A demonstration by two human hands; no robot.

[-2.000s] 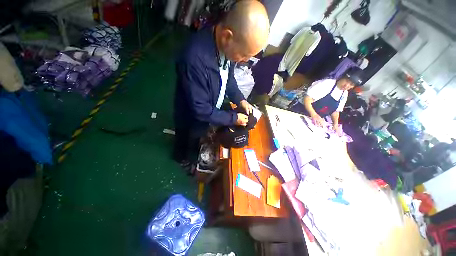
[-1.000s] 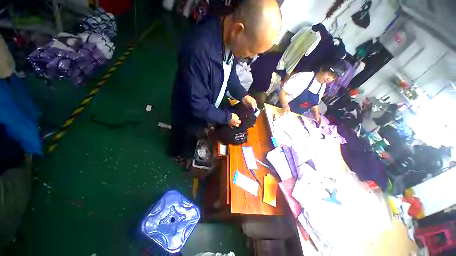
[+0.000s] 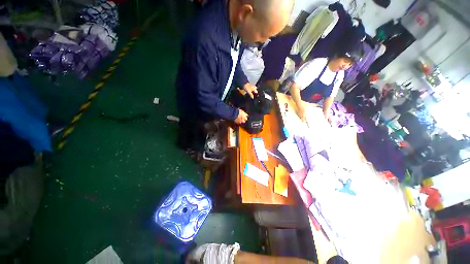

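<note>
My right hand (image 3: 198, 253) is at the bottom edge, partly cut off, with a white wrap (image 3: 219, 252) around the hand and wrist. Its fingers are unclear, and I cannot tell whether it holds anything. My left hand is out of the picture. Nearest in front is a blue plastic stool (image 3: 184, 210) on the green floor, just beyond my right hand. A wooden desk (image 3: 251, 192) bears white cards with blue edges (image 3: 256, 174) and an orange-brown envelope (image 3: 281, 180).
A person in a navy jacket (image 3: 206, 67) stands at the desk, handling black cloth (image 3: 255, 122). Another person (image 3: 317, 85) leans over the large cutting table (image 3: 381, 234) with purple pieces. Wrapped purple bundles (image 3: 69, 51) lie beyond a yellow-black floor line (image 3: 93, 95).
My right forearm and wrapped hand have come into view at the bottom. The navy-jacketed person's hands have shifted on the black cloth. A white corner now shows at the lower left.
</note>
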